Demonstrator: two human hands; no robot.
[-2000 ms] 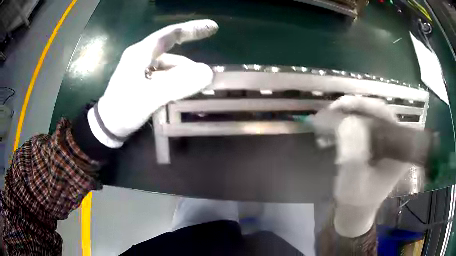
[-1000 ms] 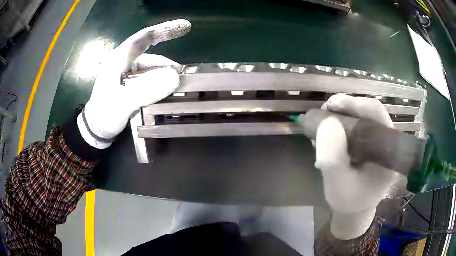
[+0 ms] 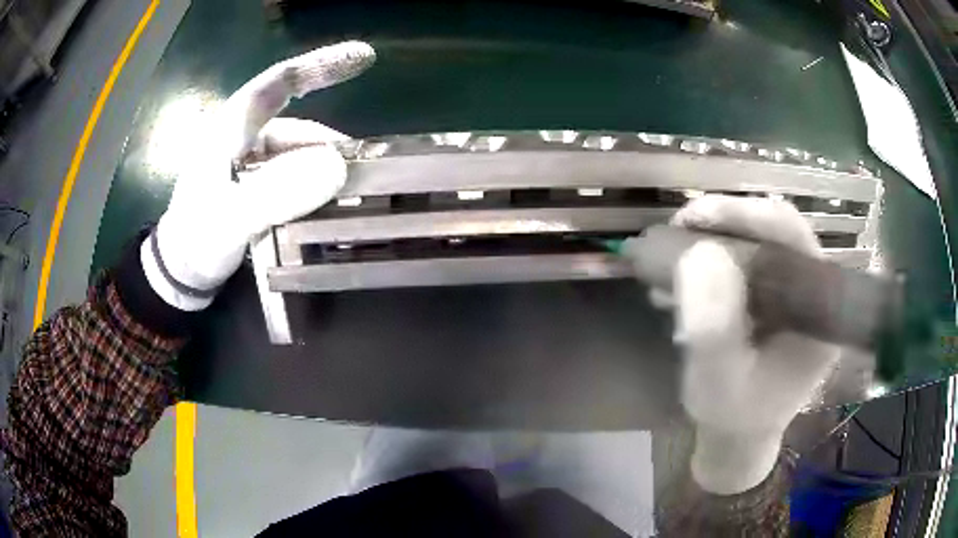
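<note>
A silver metal housing (image 3: 441, 274) lies across the bench mat, with parallel rails, dark slots and bright spots along its far edge. My left hand (image 3: 257, 189), in a white glove, grips its left end between curled fingers, with the index finger extended. My right hand (image 3: 735, 315), also gloved and slightly blurred, holds a fat grey dispensing syringe (image 3: 809, 294). The syringe's green tip (image 3: 622, 247) points left at the lower slot near the middle of the housing. Whether the needle touches the slot cannot be told. The green rear cap is blurred.
The dark green bench mat (image 3: 473, 79) lies under the work. Part of another metal bar (image 3: 672, 6) shows at the far edge. A white paper sheet (image 3: 888, 121) lies at the right, with cables beyond it. A yellow floor line (image 3: 95, 137) runs at the left.
The housing and my left hand have shifted left. My right hand with the syringe stays over the right part, so its tip sits further right along the slot relative to the housing.
</note>
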